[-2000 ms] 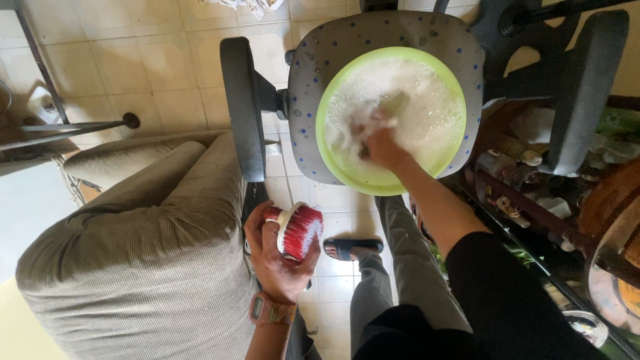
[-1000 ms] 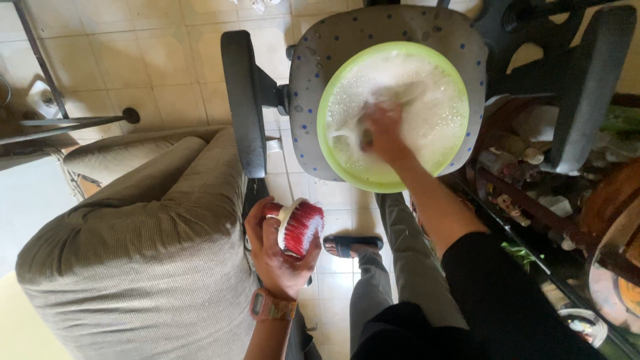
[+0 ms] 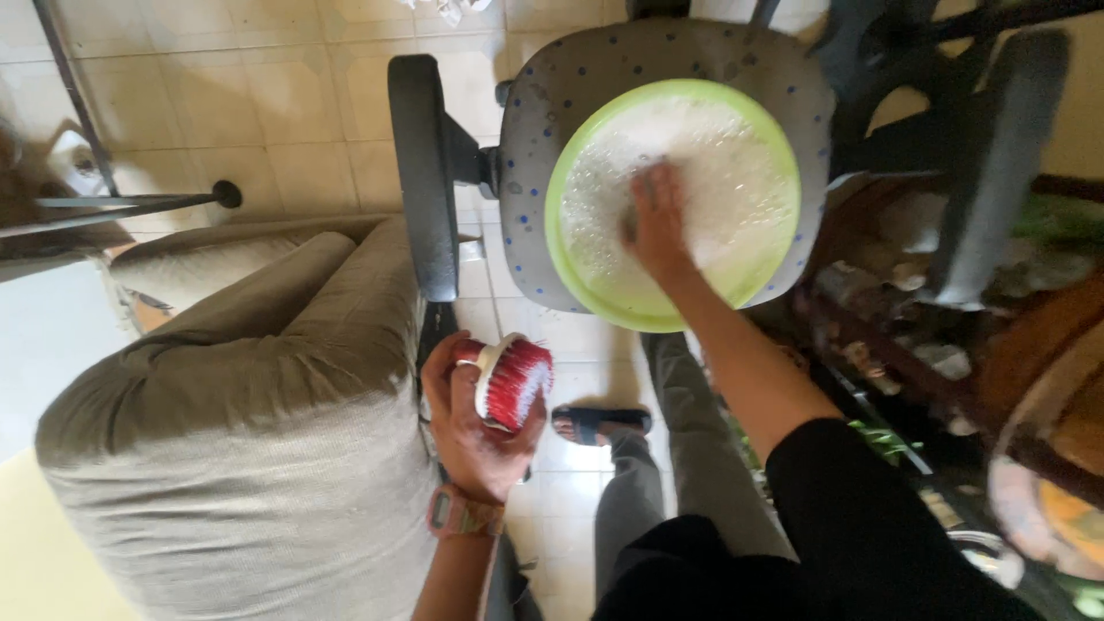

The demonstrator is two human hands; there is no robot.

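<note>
A light green plastic basin (image 3: 673, 315) full of foamy water rests on the seat of a grey office chair (image 3: 535, 95) with blue dots. Over the left part of the foam is my right hand (image 3: 660, 216), blurred, its fingertips at or in the suds; whether it touches anything beneath cannot be seen. Below and to the left of the basin, my left hand (image 3: 479, 431) grips a scrubbing brush (image 3: 517, 384) with a white body and red and white bristles, which face right. A watch is on my left wrist.
A grey-brown fabric sofa (image 3: 250, 431) fills the lower left. Black chair armrests (image 3: 424, 172) flank the basin. At the right stands a cluttered rack (image 3: 897, 345). My sandalled foot (image 3: 604, 423) is on the tiled floor. A metal leg (image 3: 155, 203) juts in at the left.
My right hand was deeper in the swirling foam, blurred with motion; now its fingers show more plainly above the suds. My left hand keeps its hold on the brush.
</note>
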